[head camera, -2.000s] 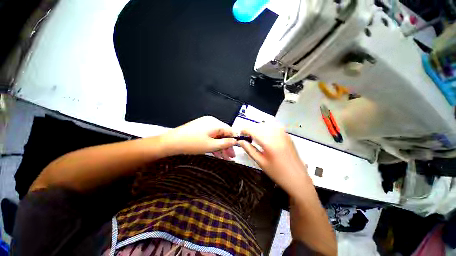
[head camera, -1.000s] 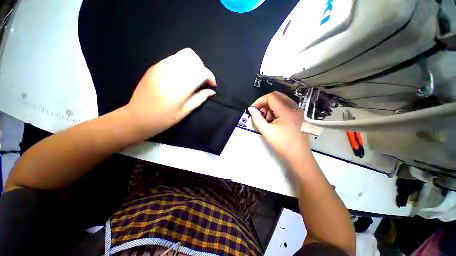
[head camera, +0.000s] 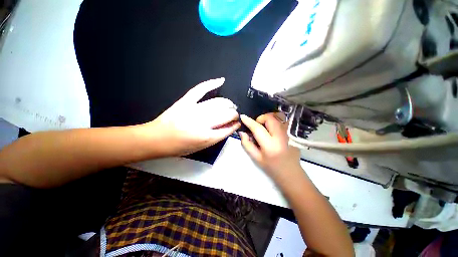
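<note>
A large black cut panel [head camera: 145,55] lies flat on the white table, left of the sewing machine [head camera: 346,60]. My left hand [head camera: 201,120] lies over the panel's lower part, thumb and fingertips pinching the black cloth near its edge. My right hand [head camera: 268,138] is just left of the presser foot area, with its fingertips at the same spot, pinching the cloth edge. The fingertips of both hands nearly touch. The pinched bit is mostly hidden by the fingers. The needle area [head camera: 296,118] is partly hidden behind the wire guard and machine head.
A turquoise plastic piece [head camera: 226,17] is above the panel, left of the machine head. Red-orange nippers [head camera: 345,140] lie under the machine arm. The white table's front edge [head camera: 251,188] runs above the checked apron. White cloth [head camera: 437,208] is bunched at the lower right.
My left hand has moved right and down along the panel to meet my right hand. My right hand has shifted slightly left and down. The view has also shifted.
</note>
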